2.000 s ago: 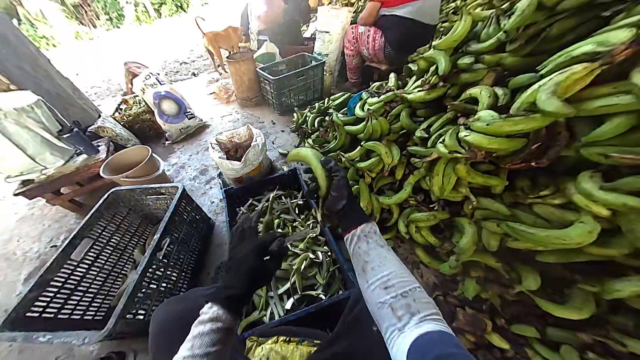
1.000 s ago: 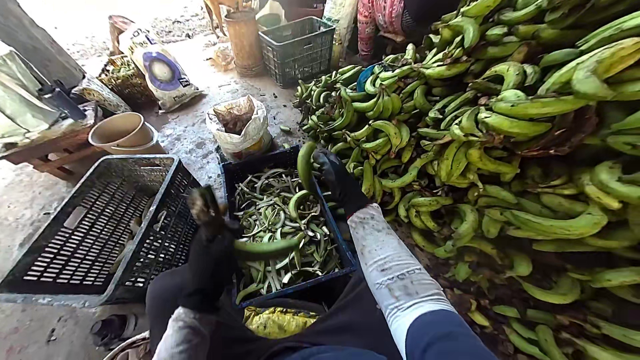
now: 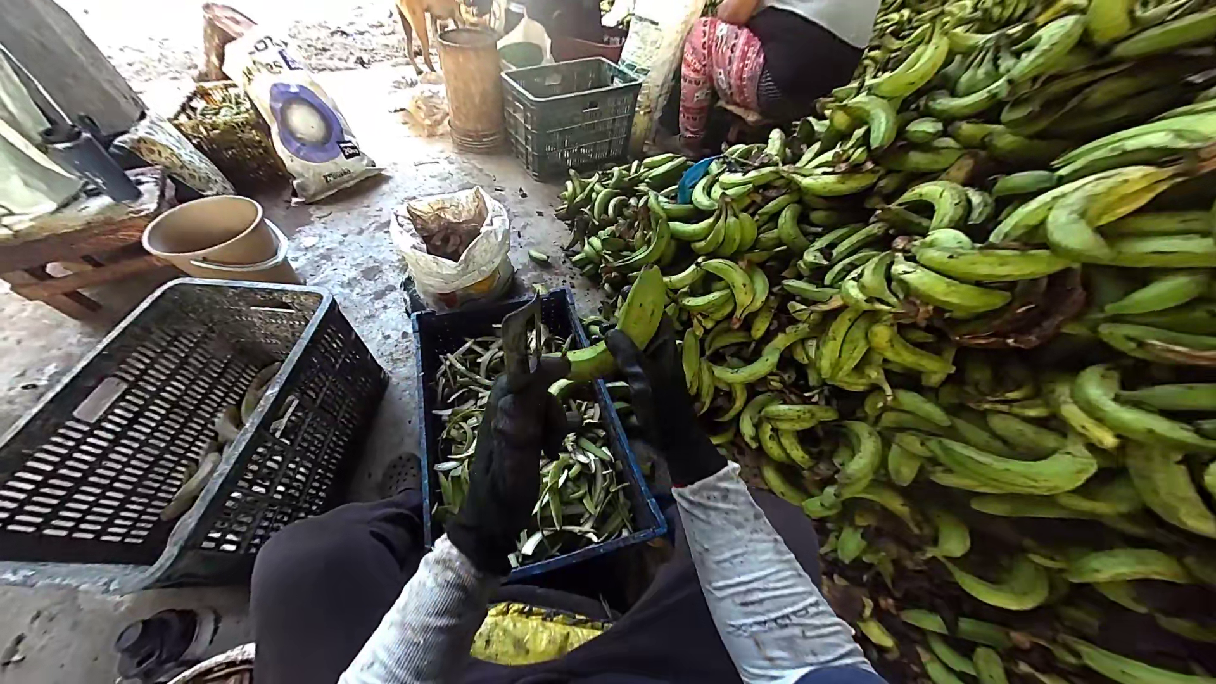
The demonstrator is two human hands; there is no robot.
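Observation:
My left hand [image 3: 508, 427], in a black glove, grips what looks like a short knife [image 3: 521, 337], blade up, over a blue-rimmed crate [image 3: 632, 475] of green peel strips [image 3: 570, 494]. My right hand [image 3: 660, 394], also black-gloved, holds a green plantain [image 3: 643, 306] at the crate's right edge. A green piece [image 3: 591, 362] reaches from it toward my left fingers; whether it is the same fruit or a second one, I cannot tell. On my right rises a large heap of green plantains [image 3: 959, 285].
At left stands a black crate [image 3: 328, 380] with several pale peeled plantains [image 3: 228, 423]. Ahead are a white sack [image 3: 456, 247], tan buckets [image 3: 214, 233], a dark green crate [image 3: 570, 104] and a printed sack [image 3: 304, 123]. A seated person [image 3: 741, 66] is beyond the heap.
My left hand has moved right, from beside the black crate to over the peel crate, close to my right hand. The plantain seen by my left hand one second ago no longer shows there.

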